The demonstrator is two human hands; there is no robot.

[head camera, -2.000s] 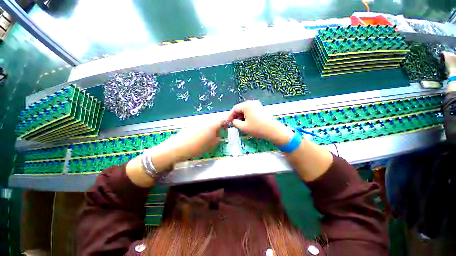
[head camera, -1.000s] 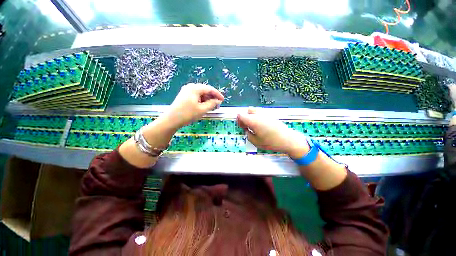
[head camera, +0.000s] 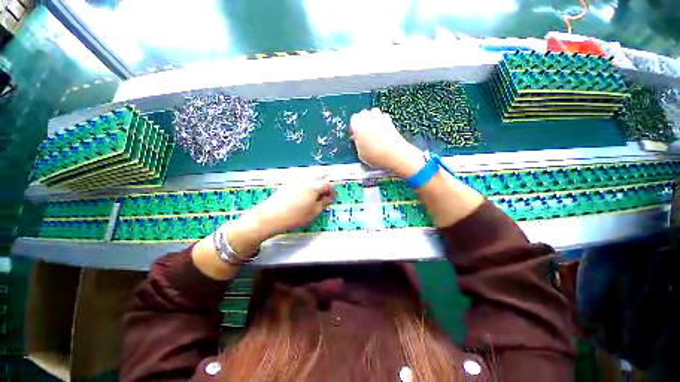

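Observation:
Green circuit board panels [head camera: 179,203] with small blue parts lie end to end in the metal rails. My left hand [head camera: 297,203] is over the panels left of the middle, fingers drawn together; whether it holds a part is too small to tell. My right hand [head camera: 379,140] is over the green mat, between the scattered silvery components [head camera: 328,138] and the left edge of the dark component heap [head camera: 429,112]. Its fingertips are bent down and partly hidden, so any part in them cannot be seen. A silvery component heap [head camera: 214,127] lies on the mat further left.
Stacked board panels stand at the left [head camera: 104,149] and right [head camera: 561,86] of the mat [head camera: 276,153]. A red bin [head camera: 574,45] is behind the right stack. Another dark heap [head camera: 643,112] lies at far right. A brown cardboard box [head camera: 104,317] is below the left end.
My left hand has moved from the mat's front edge down over the panels. My right hand has moved from the panels up to the mat beside the dark heap. The camera view has shifted slightly.

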